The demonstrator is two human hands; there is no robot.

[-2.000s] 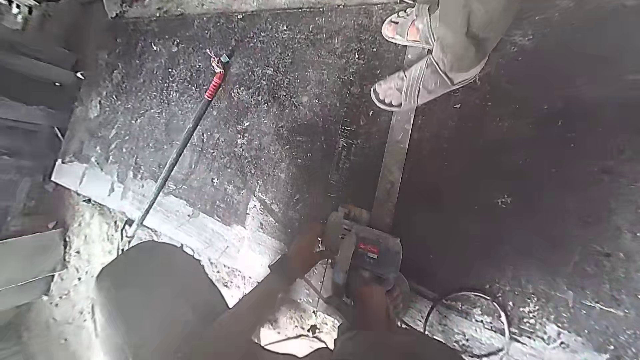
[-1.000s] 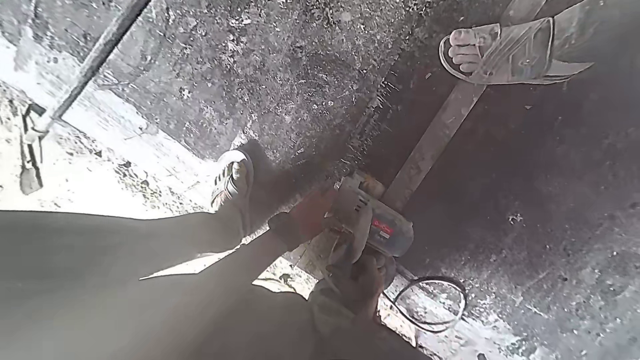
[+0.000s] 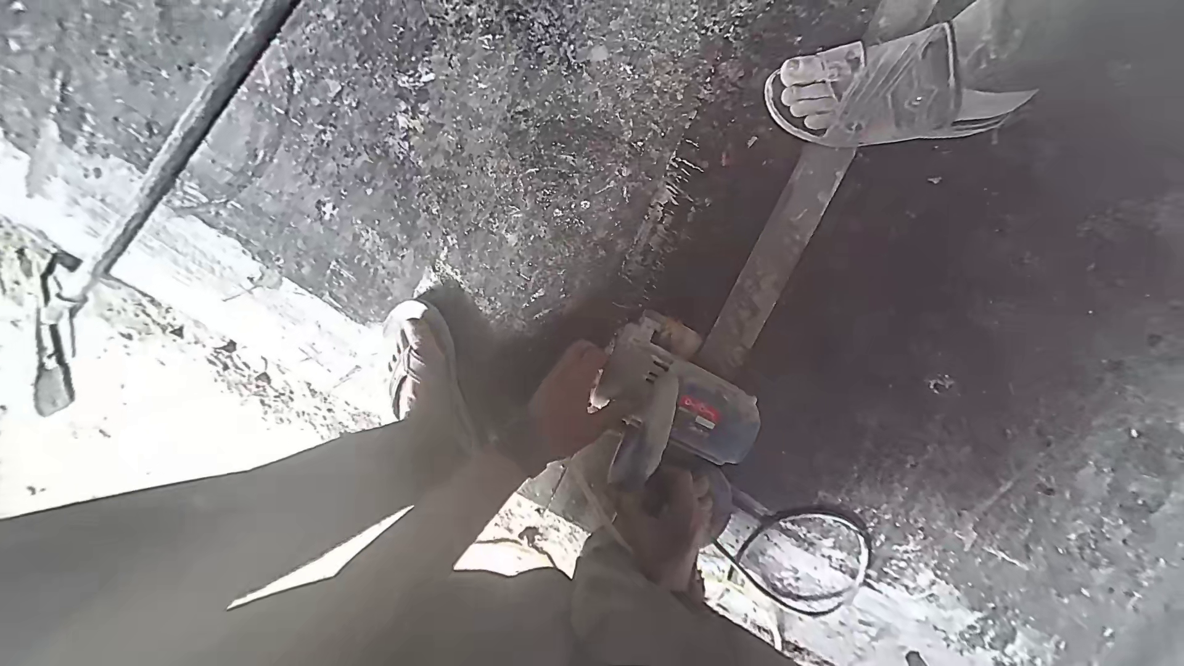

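A corded power saw point(image 3: 712, 416) with a blue-grey motor housing and a red label stands on a dark, dusty board point(image 3: 888, 305). My left hand point(image 3: 573, 398) is on the front left of the tool, its fingers against the housing. My right hand point(image 3: 671, 518) grips the rear handle, close to my knees. From the tool's front, a long flat strip point(image 3: 777, 250) runs up and to the right along the board. The blade cannot be seen. Pale dust or scratches mark the board in front of the tool.
Another person's sandalled foot point(image 3: 869, 92) rests on the strip at the upper right. My own shoe point(image 3: 421, 361) is on the board's pale edge, left of the saw. A long bar point(image 3: 185, 139) lies at the upper left. A black cable point(image 3: 865, 546) loops at the lower right.
The view has moved in closer since two seconds ago. One sandalled foot now shows where two did at first. My shoe has come into view left of the saw. Both hands stay on the tool.
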